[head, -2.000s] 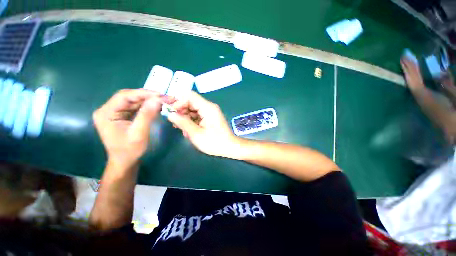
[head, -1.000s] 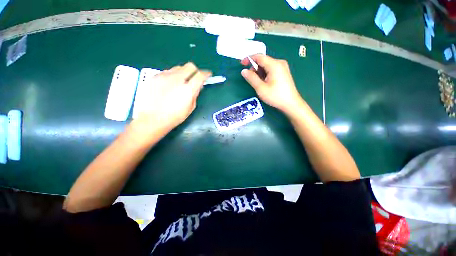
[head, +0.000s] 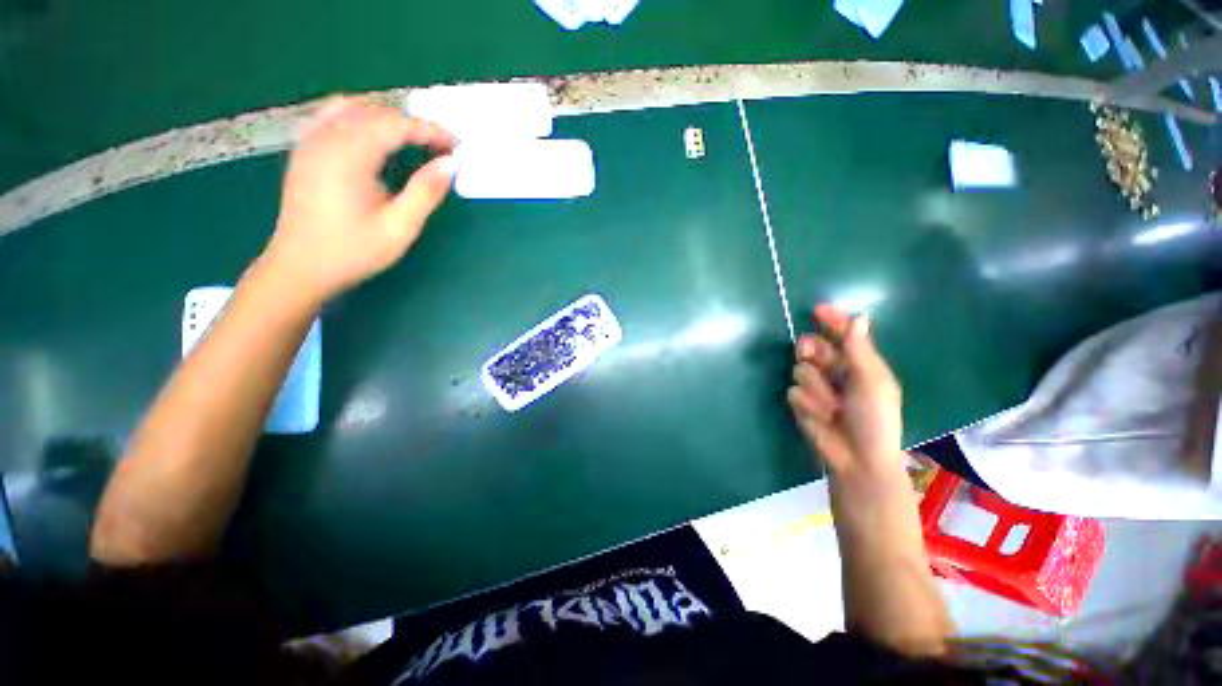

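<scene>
My left hand is at the upper left. Its thumb and index tips meet the left end of a white-looking shell; whether they grip it is unclear. Another shell lies just behind it. My right hand is half curled and blurred by the white line; I cannot tell whether it holds anything. The tray of dark round inserts lies tilted between my hands, with dark specks beside it. Pale-blue shells lie at the left, partly hidden under my left forearm.
A tiny cream perforated piece lies left of the thin white line. A pale-blue piece and a golden heap are at the right. A red stool and a person's light-coloured clothing are at the lower right.
The view has swung right. My left hand has gone from the left shells to the back shells. My right hand has moved away from them, rightward and nearer the front edge.
</scene>
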